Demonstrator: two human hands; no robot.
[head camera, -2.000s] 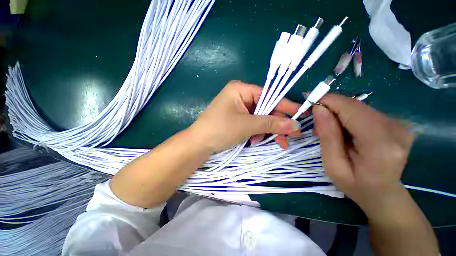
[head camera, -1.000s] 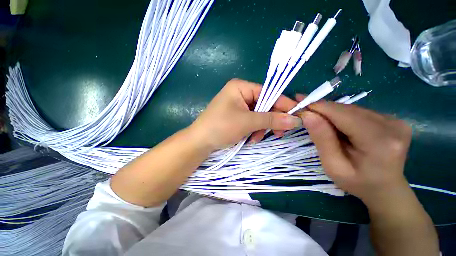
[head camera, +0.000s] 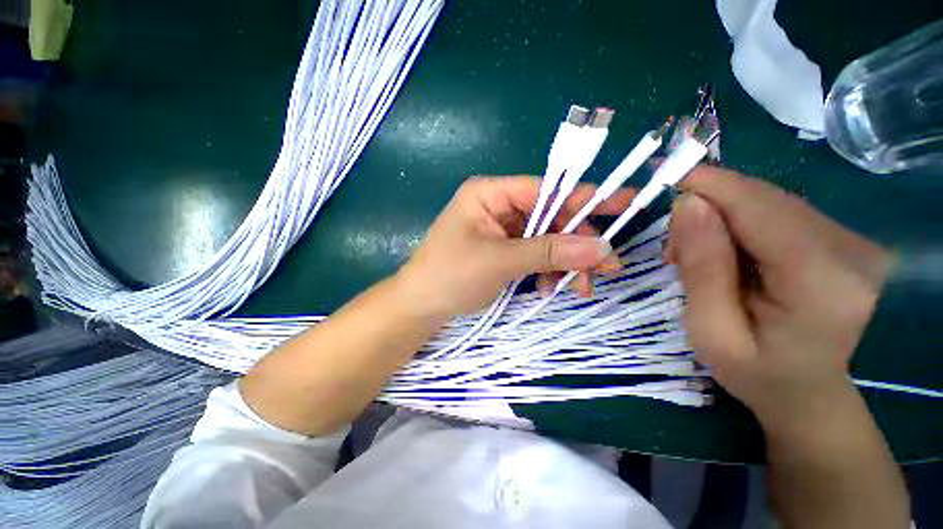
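Note:
My left hand (head camera: 470, 248) holds several white USB cables (head camera: 571, 160) between thumb and fingers, their metal plug ends fanned upward. My right hand (head camera: 770, 279) is at the right, its thumb and index finger pinching the rightmost plug housing (head camera: 677, 163), whose cord runs down to the left thumb. Another plug (head camera: 626, 168) stands between this one and the left pair. The large white cable bundle (head camera: 259, 248) curves at the left and passes under my left hand. The lower plug ends (head camera: 691, 392) lie beside my right hand, which hides some of the others.
A crumpled white strip (head camera: 773, 72) and a clear cup (head camera: 891, 98) are at the upper right. Small prongs (head camera: 708, 109) lie behind the right plug. A single cord (head camera: 898, 390) runs off right. Greyish-white cables (head camera: 93, 424) hang at lower left. A yellow patch (head camera: 49, 29) is top left.
The fanned plugs in my left hand are lower and more spread, with fewer upright together. My right hand has moved slightly right and up with a plug. The whole view has shifted a little.

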